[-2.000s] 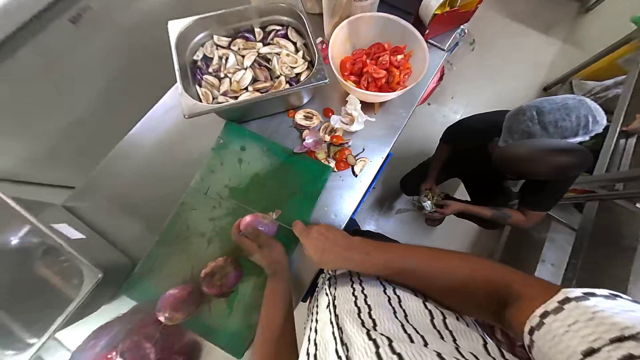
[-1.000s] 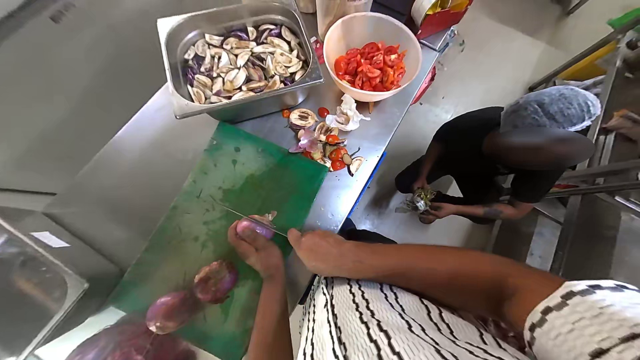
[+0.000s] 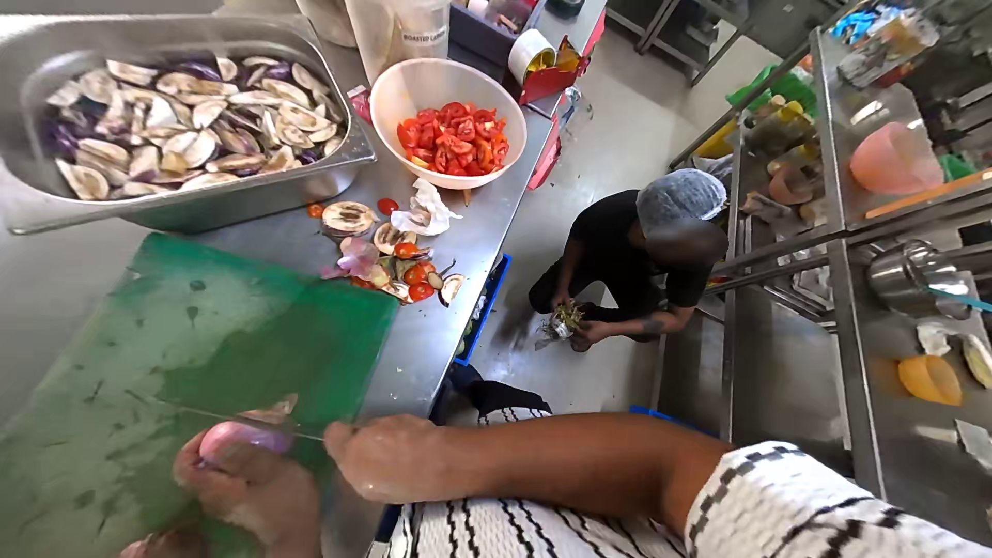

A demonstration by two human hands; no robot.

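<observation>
My left hand (image 3: 252,484) grips a red onion (image 3: 244,442) on the green cutting board (image 3: 256,325), low in the view. In my right hand (image 3: 384,457) is a kitchen knife (image 3: 256,422), its handle hidden by my fingers. The blade reaches leftward across the onion's upper side, beside a piece of loose peel (image 3: 275,407). Part of another onion (image 3: 167,544) shows at the bottom edge, below my left hand.
Behind the board stand a steel pan of cut eggplant (image 3: 333,167) and a bowl of cut tomatoes (image 3: 387,124). Vegetable scraps (image 3: 399,271) lie near the counter's edge. A person in a hairnet (image 3: 628,256) crouches on the floor to the right, holding greens, beside steel shelving (image 3: 852,372).
The view has shifted, so most of the other onions seen earlier at the lower left are out of frame. The knife stays at the onion in my left hand.
</observation>
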